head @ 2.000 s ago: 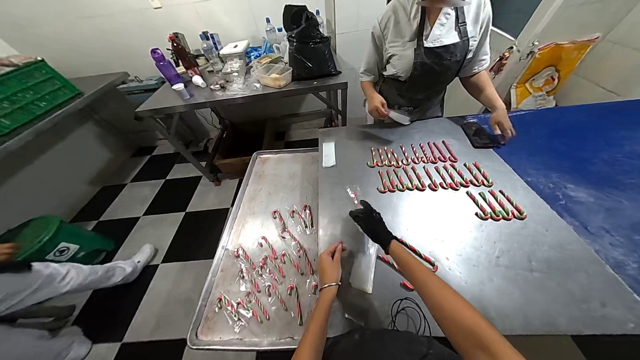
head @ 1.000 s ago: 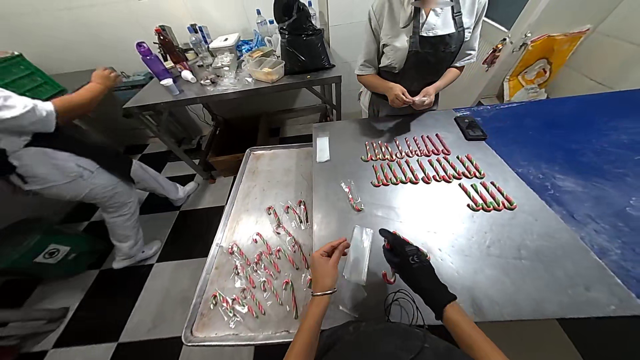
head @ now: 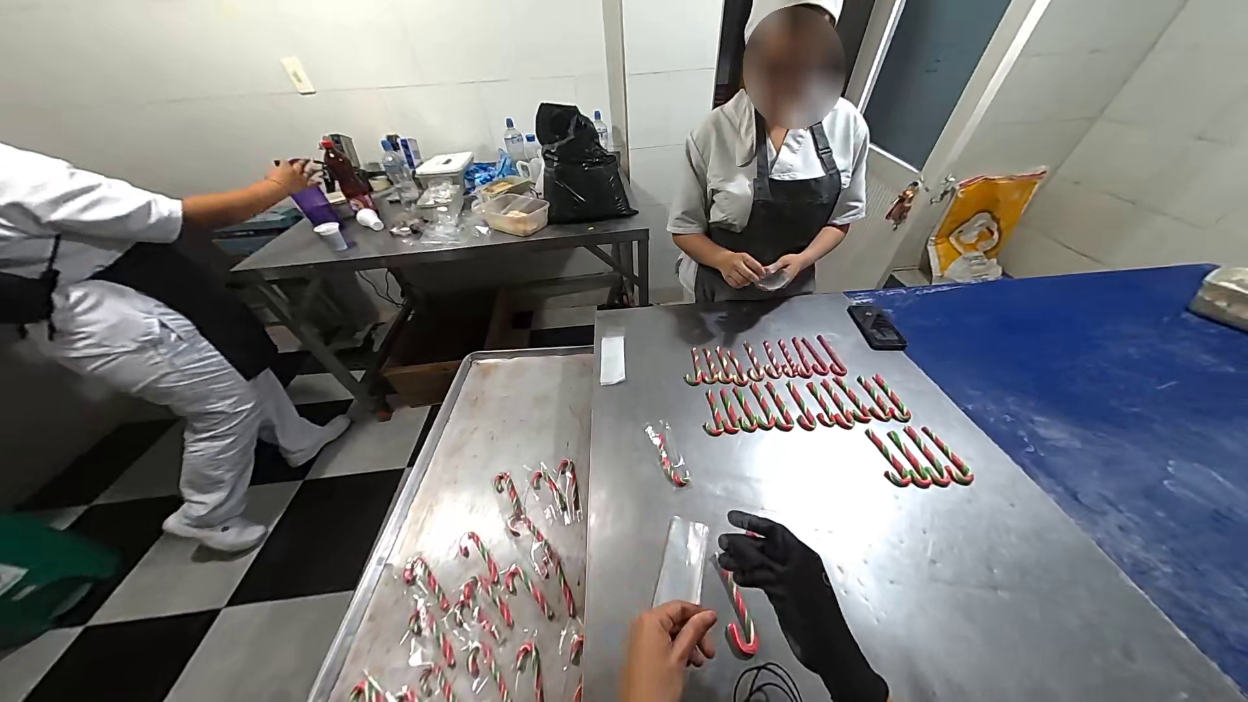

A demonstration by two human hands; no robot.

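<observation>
My bare left hand (head: 673, 648) is at the lower end of a stack of clear plastic sleeves (head: 683, 561) on the steel table, thumb and finger pinched together; whether a sleeve is between them I cannot tell. My right hand (head: 770, 561), in a black glove, has its fingertips at the straight end of an unwrapped candy cane (head: 741, 619), whose hook points toward me. Beyond the sleeves lies a candy cane in clear wrap (head: 668, 456). Unwrapped candy canes (head: 804, 405) lie in rows farther off. Wrapped ones (head: 487, 595) are scattered on the metal tray at left.
Across the table a co-worker stands, holding something clear in both hands. Another person leans toward the cluttered back table (head: 390, 249). A black phone (head: 877, 327) and white strips (head: 612, 360) lie on the steel table (head: 975, 585); a black cord (head: 766, 684) lies near me.
The co-worker at left has reached the purple bottle on the back table. My gloved hand has moved to the far end of the candy cane, whose hook now shows clearly.
</observation>
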